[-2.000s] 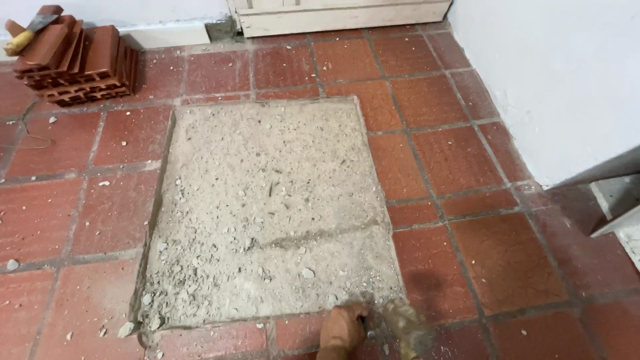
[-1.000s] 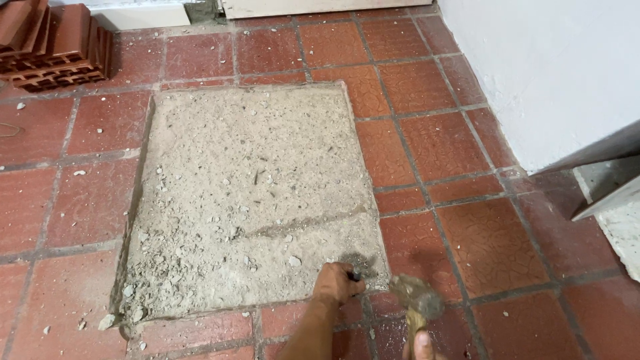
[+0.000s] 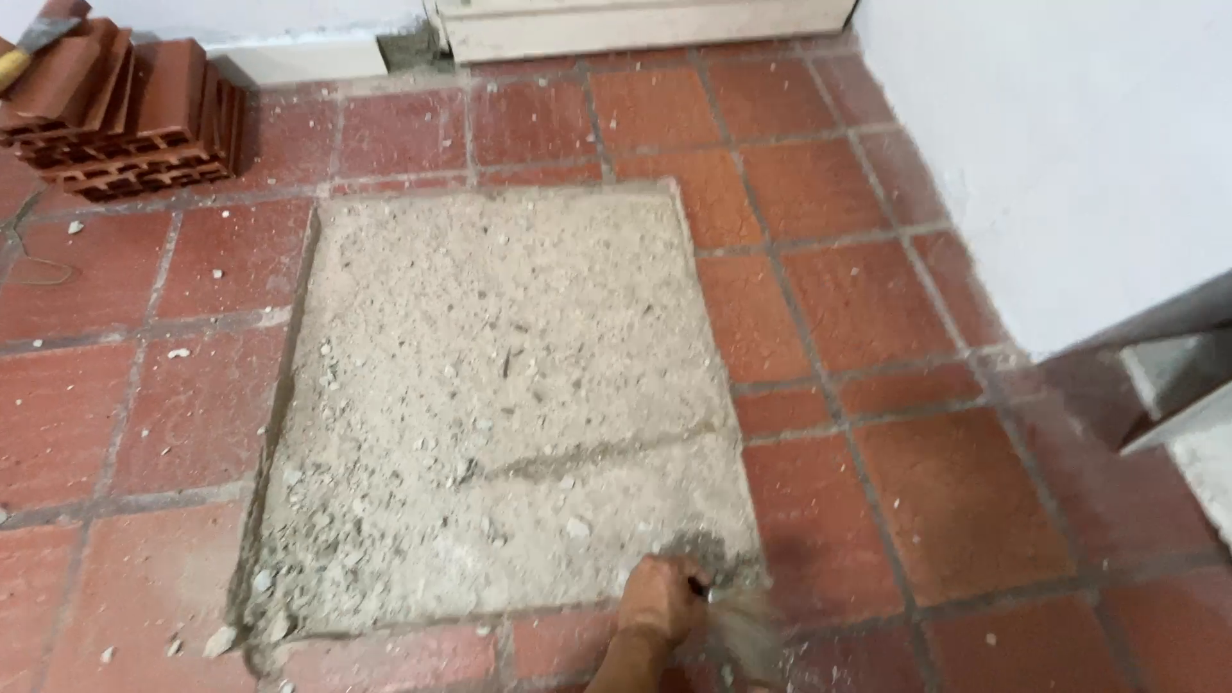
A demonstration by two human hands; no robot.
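At the near right corner of a recessed bare mortar patch [image 3: 520, 337] in the red tile floor, my left hand [image 3: 659, 602] is closed around a dark chisel-like tool [image 3: 698, 584]. Most of the tool is hidden by the fingers. Just right of this hand is a motion-blurred hammer head [image 3: 751, 630], near the tool's end. My right hand is outside the frame. Loose mortar chips [image 3: 327, 539] gather mostly in the near left part of the patch.
Hollow red clay bricks [image 3: 164, 96] are stacked at the far left, with a trowel [image 3: 43, 34] on top. A thin wire [image 3: 43, 269] lies in front of them. White walls [image 3: 1049, 144] border the floor; a pale-edged object [image 3: 1189, 438] stands at the right.
The right hand's thumb, seen on the hammer handle one second ago, is out of view now. My left hand stays at the patch's near right corner.
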